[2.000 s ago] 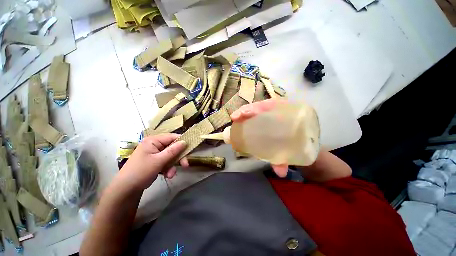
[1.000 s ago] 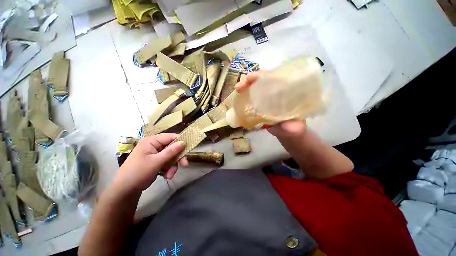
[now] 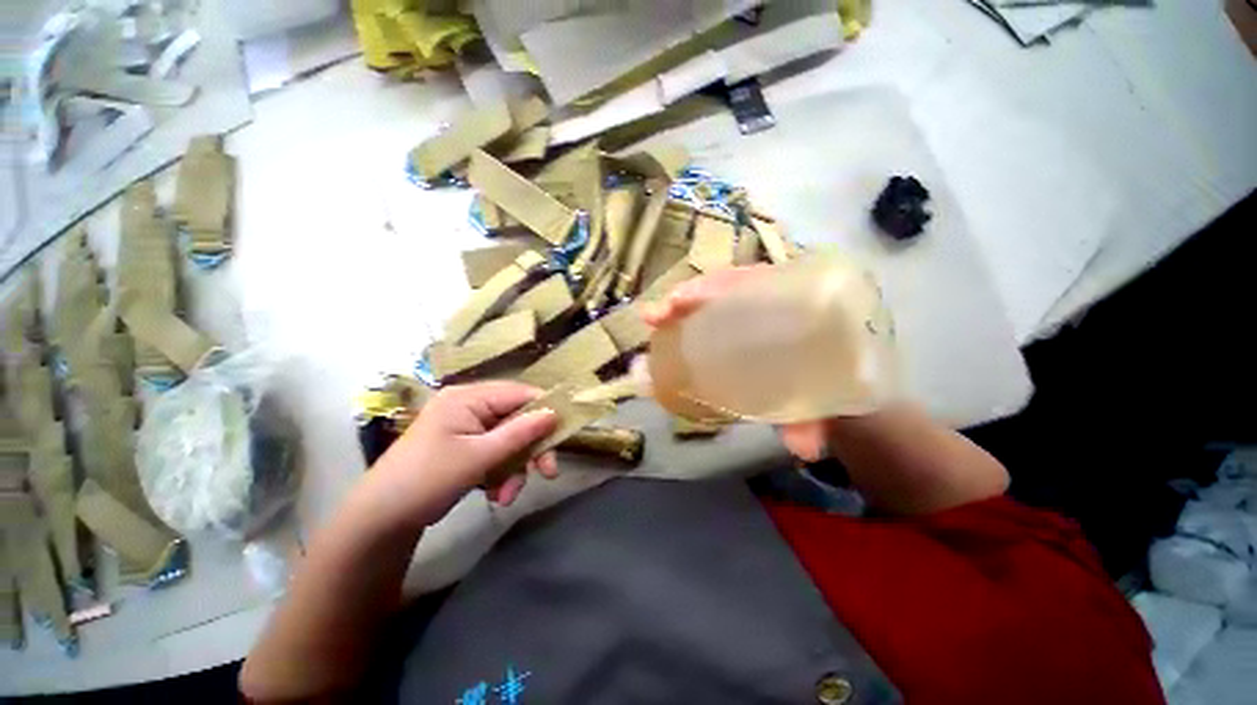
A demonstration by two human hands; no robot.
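Note:
My left hand [image 3: 485,441] pinches a khaki strap tab [image 3: 568,413] between thumb and fingers, in front of the heap. My right hand [image 3: 806,438] is wrapped around a translucent glue bottle [image 3: 772,344], mostly hidden behind it. The bottle lies nearly level, amber liquid inside, its narrow nozzle [image 3: 616,390] pointing left at the held tab. Whether the tip touches the tab is not clear. A loose heap of khaki tabs [image 3: 499,342] with blue-and-white ends lies just beyond my hands on a whitish board [image 3: 951,331].
Laid-out tabs [image 3: 145,276] and a bagged roll [image 3: 207,448] are at left. A hammer [image 3: 607,442] lies partly behind my left hand. A black lump [image 3: 902,207] is right of the heap. Yellow material [image 3: 414,35] and cut sheets [image 3: 607,48] lie at the far edge.
The whole view has shifted a little to the right. The held tab now looks shorter and turned more level. The bottle tipped up, then came back down to nearly level.

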